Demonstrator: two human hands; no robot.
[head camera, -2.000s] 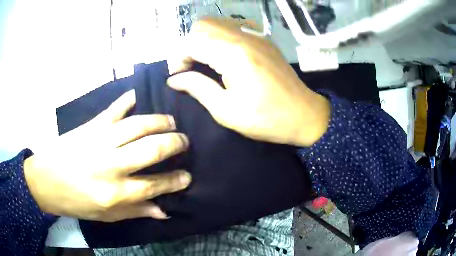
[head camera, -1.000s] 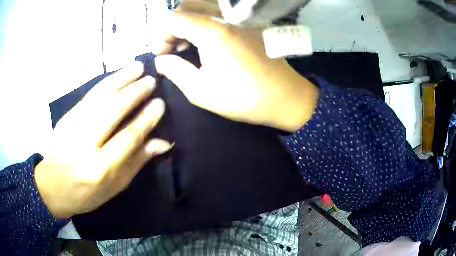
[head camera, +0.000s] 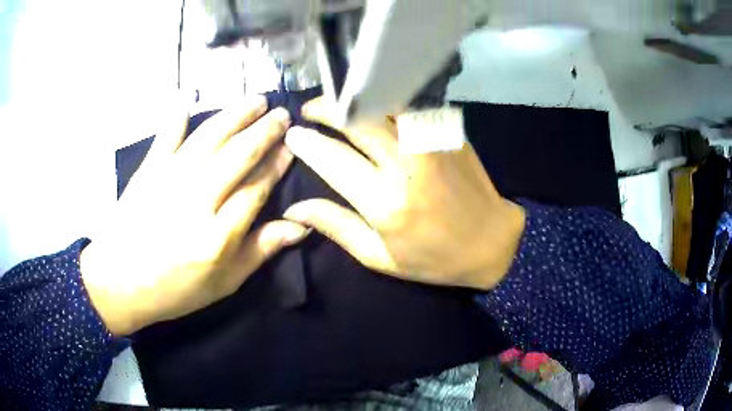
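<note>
A large dark garment panel lies on the white machine bed and hangs towards my lap. A narrow folded strip of the same cloth runs down its middle, between my hands. My left hand lies on the panel left of the strip, fingertips near the presser foot area. My right hand lies on the right side, thumb and fingertips meeting the left hand's at the strip. Both hands press the cloth flat. The sewing machine head overhangs the top of the cloth; the needle and foot are blurred.
A white ribbed knob hangs from the head, over my right hand. The white machine bed is at the left. A checked cloth shows below the panel. Dark and yellow-brown items stand at the far right. Red items lie low right.
My right hand has moved down from the top of the cloth and flattened beside the strip. My left hand has moved slightly right. The machine head now covers more of the upper view.
</note>
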